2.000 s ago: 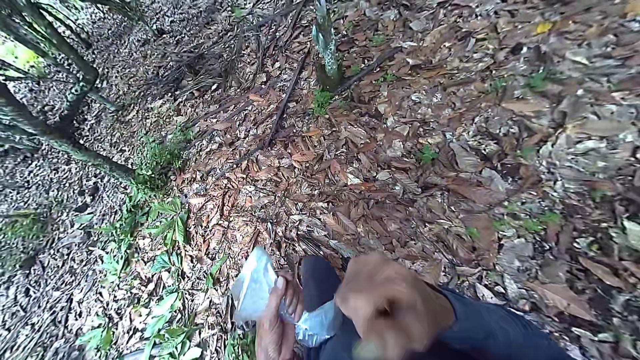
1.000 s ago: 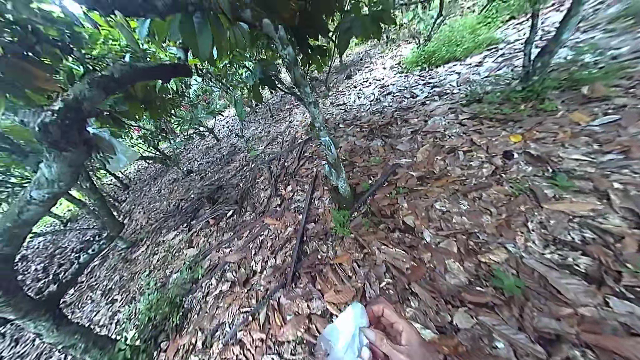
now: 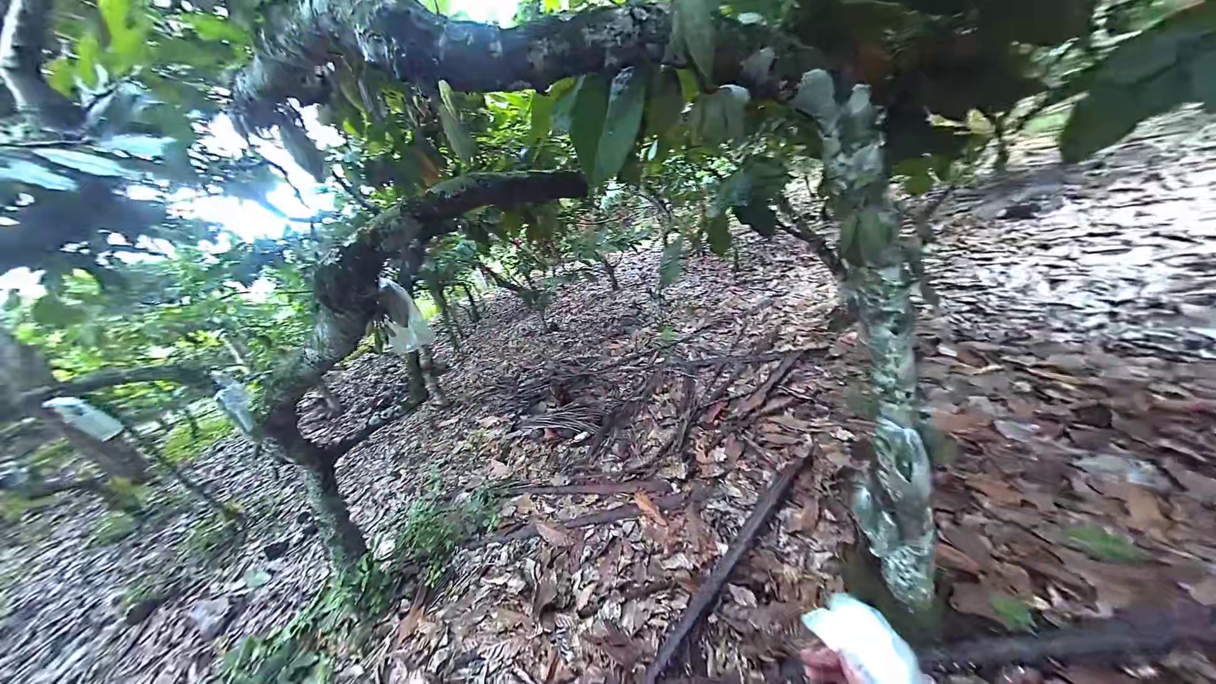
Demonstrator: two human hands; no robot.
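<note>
At the lower edge of the head view, right of centre, fingertips of what looks like my right hand (image 3: 828,663) are closed on a crumpled white plastic bag (image 3: 863,638). Most of that hand is cut off by the frame. The bag is just in front of the base of a slim tree trunk (image 3: 893,456) with pale, glossy patches. My left hand is out of view. A translucent bag (image 3: 407,321) hangs by the bent, mossy tree (image 3: 328,323) on the left, and more pale bags (image 3: 84,418) show farther left.
A thick branch (image 3: 532,47) crosses overhead, with hanging leaves (image 3: 617,123) below it. Brown leaf litter (image 3: 570,589) covers the sloping ground. A long dark stick (image 3: 731,560) lies left of the slim trunk, and fallen branches (image 3: 684,399) lie farther back. Green weeds (image 3: 442,527) grow near the bent tree.
The view has swung up from the ground to the trees. Two seconds ago both hands were in view, low down; now only one hand's fingertips show, with the white bag.
</note>
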